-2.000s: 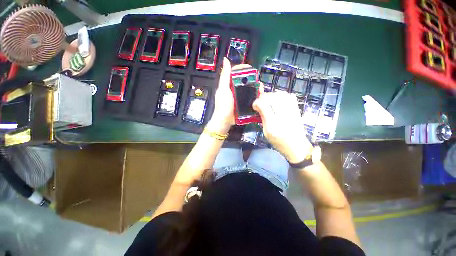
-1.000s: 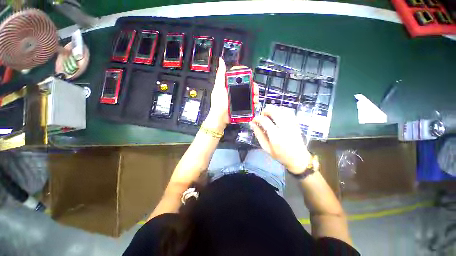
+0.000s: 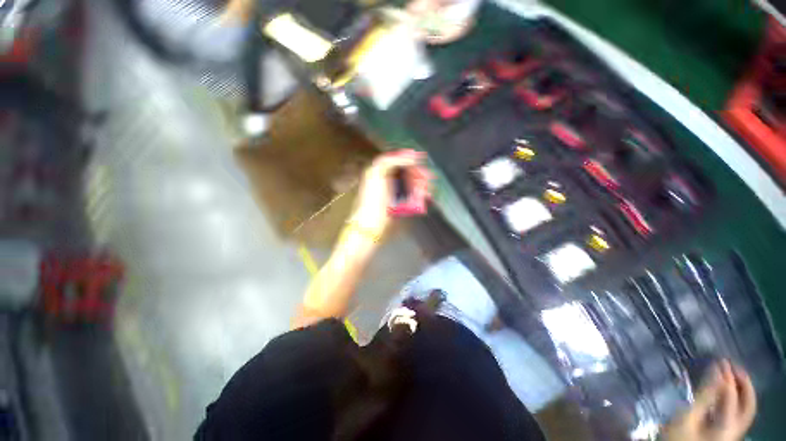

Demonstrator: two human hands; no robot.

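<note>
The picture is blurred and turned. My left hand (image 3: 377, 194) holds a red-framed device (image 3: 408, 184) with a dark screen, out past the bench's front edge, above a cardboard box. My right hand (image 3: 717, 408) is at the lower right, cut off by the picture's edge, over the clear blister tray (image 3: 681, 332); I cannot tell whether it holds anything. The black device tray (image 3: 508, 121) bears several red-framed devices and devices lying other side up with pale rectangles and yellow-gold spots.
A white box (image 3: 392, 69) and a gold box (image 3: 297, 36) stand at the bench's left end. An open cardboard box (image 3: 297, 159) is below the bench edge. Red trays (image 3: 763, 103) are at the upper right. Grey floor and a red object (image 3: 82, 284) show at left.
The view has swung to the left and blurred. My hands have moved far apart: the left with the device beyond the bench edge, the right away from the device to the blister tray.
</note>
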